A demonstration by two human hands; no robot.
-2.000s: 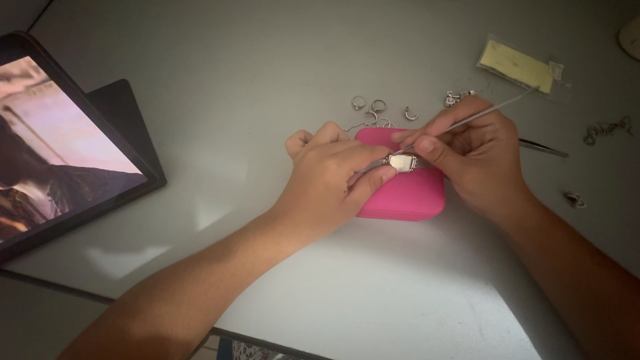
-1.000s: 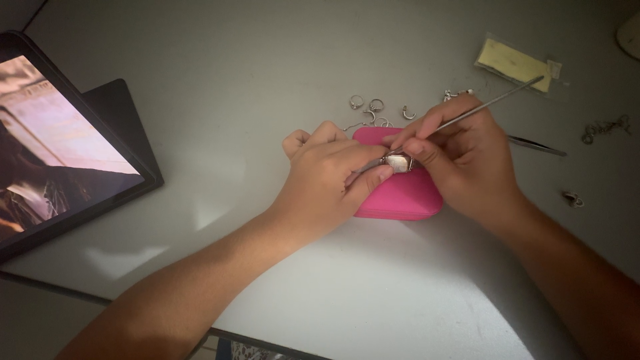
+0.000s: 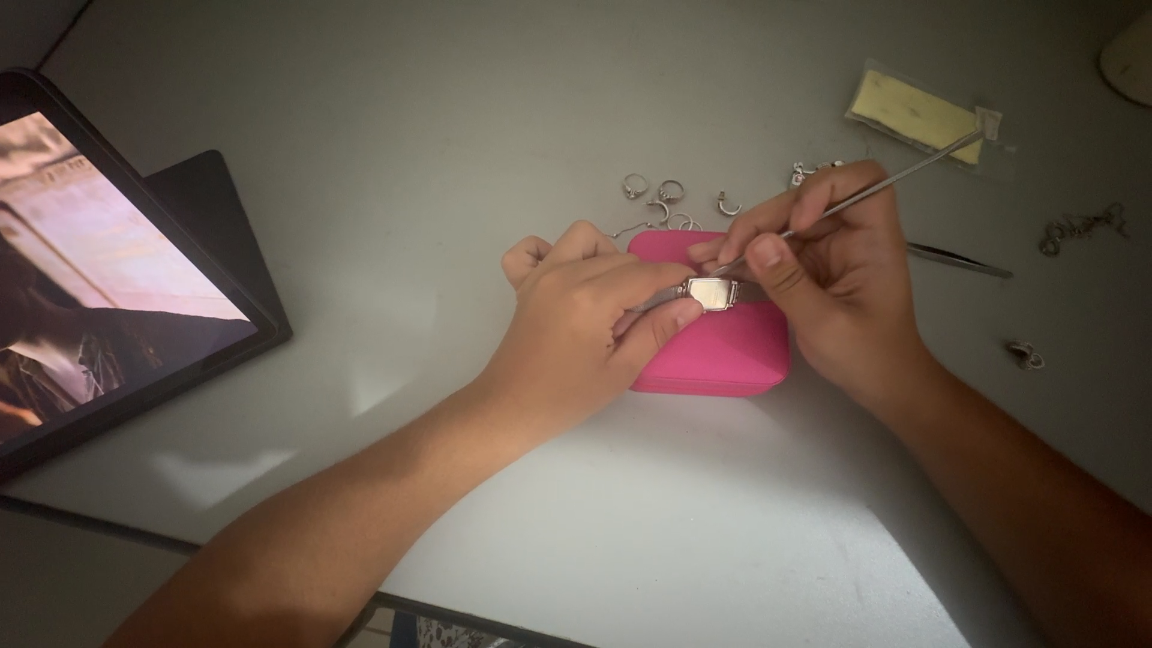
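A small rectangular wristwatch (image 3: 711, 293) with a metal case lies over a pink case (image 3: 715, 355) with rounded corners. My left hand (image 3: 589, 315) pinches the watch between thumb and forefinger at its left end, with part of the strap hidden under the fingers. From the right, my right hand (image 3: 823, 261) holds a thin metal tool (image 3: 886, 183) like a pen. The tool slants from upper right down to the upper edge of the watch, where its tip is near the case; contact is hard to tell.
Rings (image 3: 670, 190), a small hoop (image 3: 727, 204) and a chain lie behind the pink case. Tweezers (image 3: 961, 260), a tangled chain (image 3: 1080, 229) and jewellery (image 3: 1024, 355) lie at right. A yellow cloth in a clear bag (image 3: 913, 112) is farther back; a tablet (image 3: 261, 315) stands left.
The metal tool has changed its slant in my right hand, and its far end now crosses the yellow cloth's bag. My left hand keeps its hold on the watch.
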